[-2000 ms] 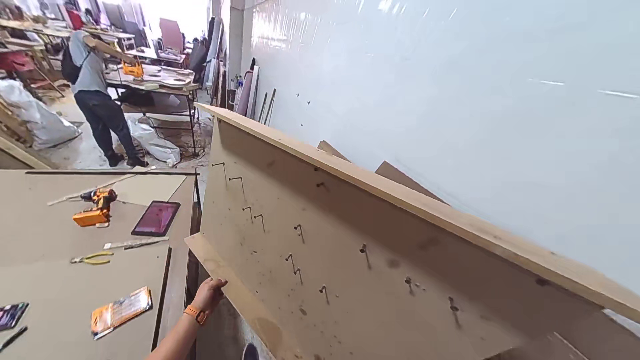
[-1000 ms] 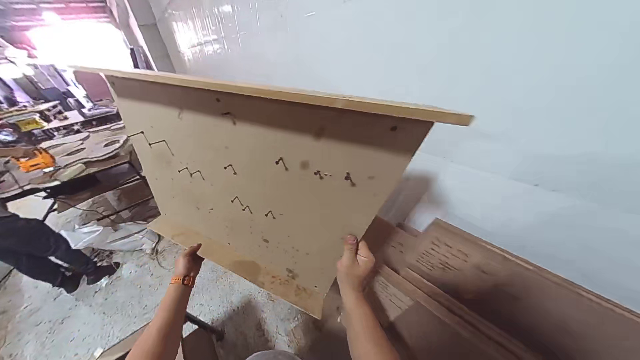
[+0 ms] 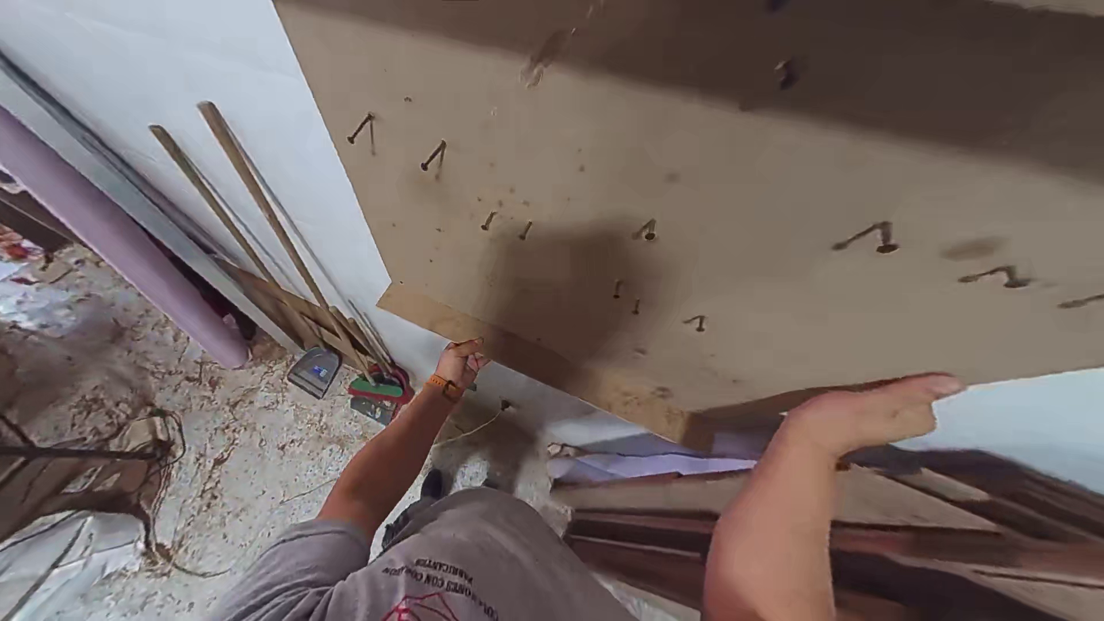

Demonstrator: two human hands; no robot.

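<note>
A large tan wooden board [image 3: 586,207], with several nails or screws [image 3: 649,229] sticking out of its face, is held up in front of me near the white wall. A narrow wooden strip [image 3: 552,366] runs along its lower edge. My left hand [image 3: 463,362], with an orange band on the wrist, grips this strip near its left end. My right hand [image 3: 871,418] is at the board's lower right edge, its fingers partly hidden by the board. The board's top and right end lie outside the view.
Wooden boards [image 3: 638,526] are stacked at lower right beside a pale purple roll [image 3: 655,466]. Long wooden poles [image 3: 259,194] lean on the white wall [image 3: 216,52], with a dustpan [image 3: 314,373] and a broom head [image 3: 379,390] below. A pink roll [image 3: 121,233] leans at left. Debris covers the floor [image 3: 233,448].
The view has swung strongly. My right hand, out of sight two seconds ago, came onto the board's edge one second ago. The board now stands higher before me; the workbench with tools has left the view.
</note>
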